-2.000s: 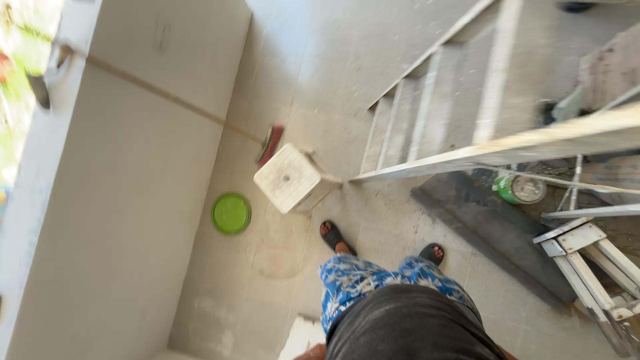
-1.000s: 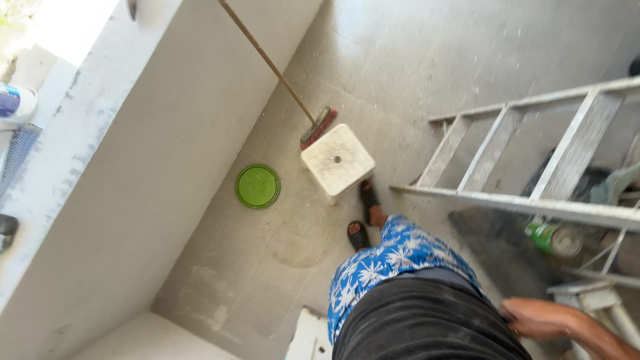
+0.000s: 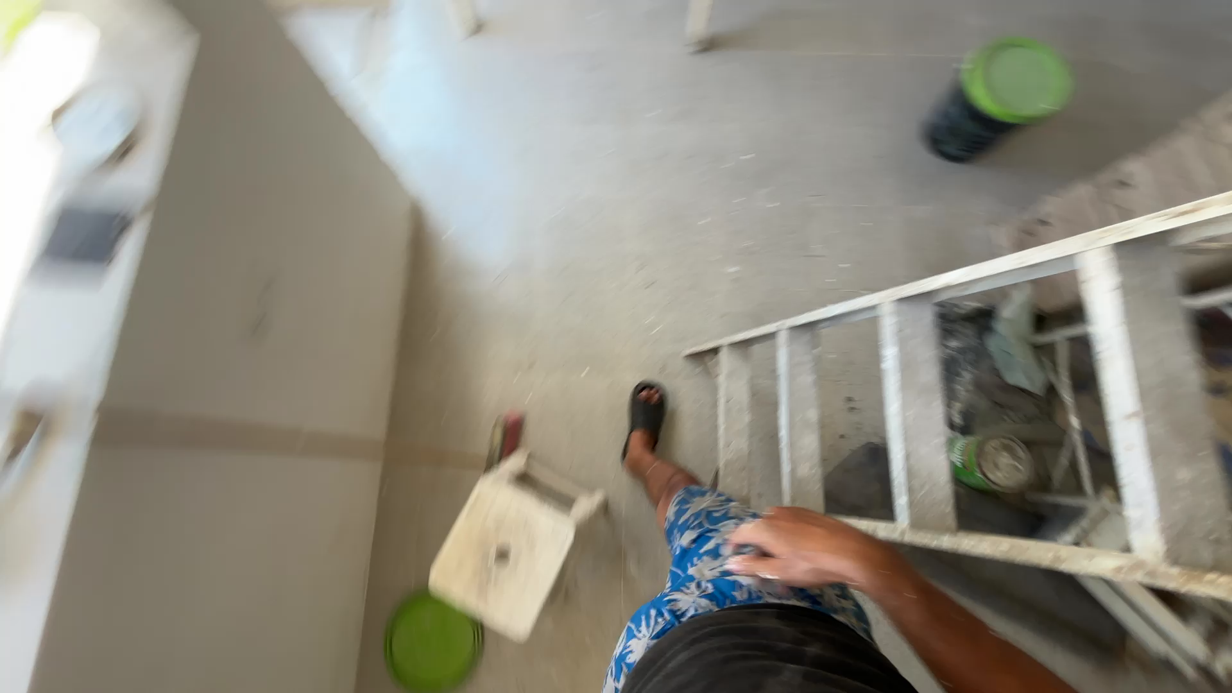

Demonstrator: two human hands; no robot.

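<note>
My right hand (image 3: 799,549) is in front of the blue patterned shorts, fingers slightly curled; nothing shows in it, though blur hides detail. Just right of it runs the side rail of a paint-spattered metal stepladder (image 3: 991,549). My left hand is out of the picture. Left of my legs stands a white plastic stool (image 3: 510,549), with a green round lid (image 3: 433,642) on the floor beside it. A broom's red head (image 3: 503,440) rests behind the stool, and its wooden handle (image 3: 241,435) leans across the low wall.
The low wall (image 3: 260,327) runs along the left, with blurred items on its ledge. A dark bucket with a green lid (image 3: 1017,81) stands at the upper right. Behind the ladder's rungs lie a green can (image 3: 996,462) and a grey cloth (image 3: 1017,342).
My right hand has moved from beside my waist to in front of the shorts. The view has swung, bringing the green-lidded bucket into sight. One foot now shows where two did before.
</note>
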